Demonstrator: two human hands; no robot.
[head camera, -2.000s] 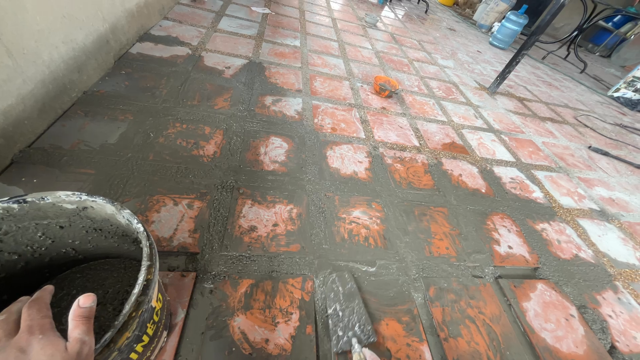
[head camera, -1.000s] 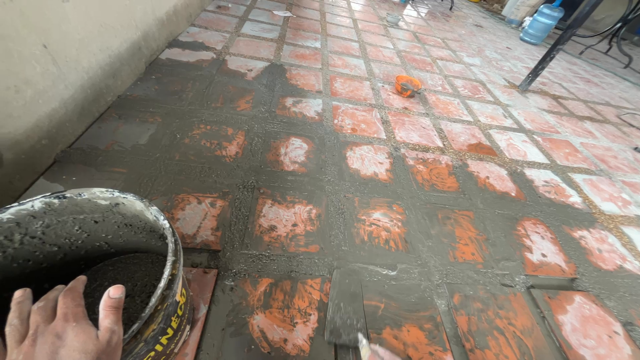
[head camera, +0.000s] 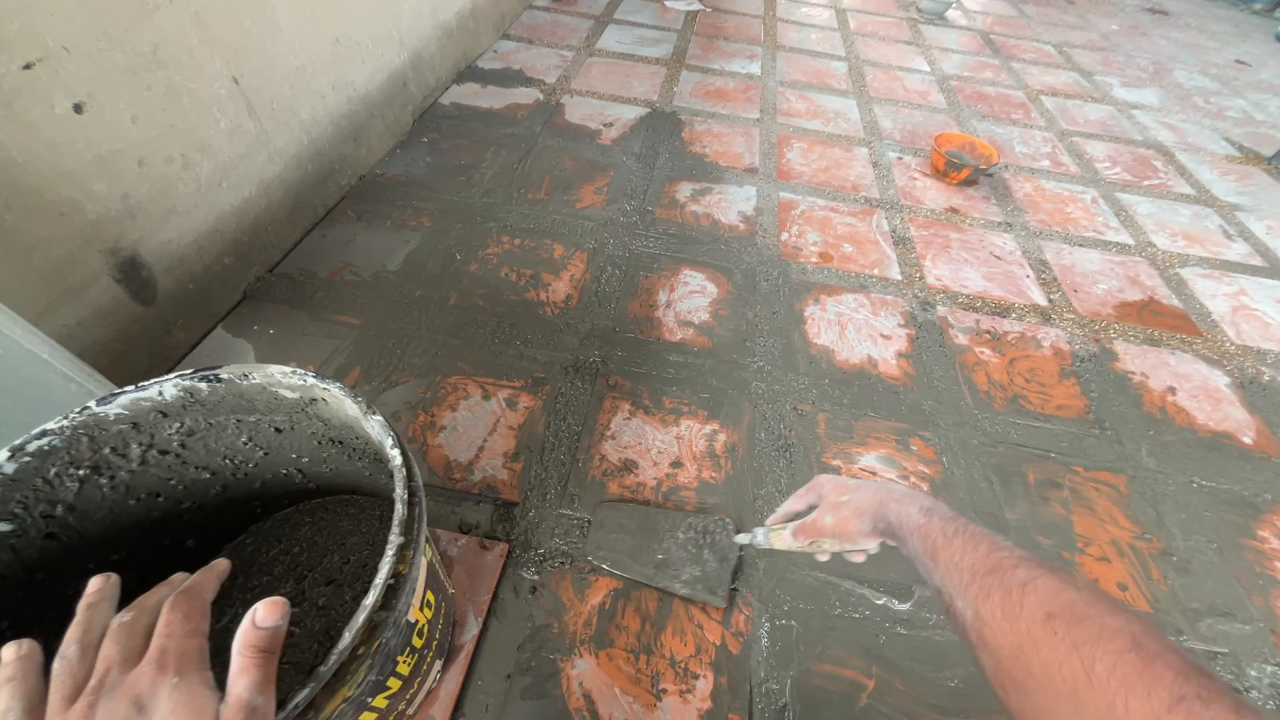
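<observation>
My right hand (head camera: 835, 515) grips the handle of a trowel (head camera: 665, 550). The trowel's wide blade lies flat, pointing left, over the wet grey joint between two terracotta tiles. At the lower left, my left hand (head camera: 150, 650) has its fingers spread over the near side of a bucket (head camera: 400, 500). Dark wet mortar (head camera: 310, 565) is inside this bucket, and grey mix coats its rim. Grey slurry covers the joints and tile edges around the trowel, while orange and whitish patches show in the tile middles.
An orange bowl (head camera: 963, 158) stands on the tiles at the upper right. A plastered wall (head camera: 220, 120) runs along the left. Farther tiles (head camera: 835, 232) have gravelly joints between them. A loose tile (head camera: 465, 610) lies beside the bucket. A pale panel edge (head camera: 40, 375) shows at far left.
The trowel has moved left from the lower middle tiles, and my right hand and forearm are now in full view. My left hand remains by the bucket. The view has shifted.
</observation>
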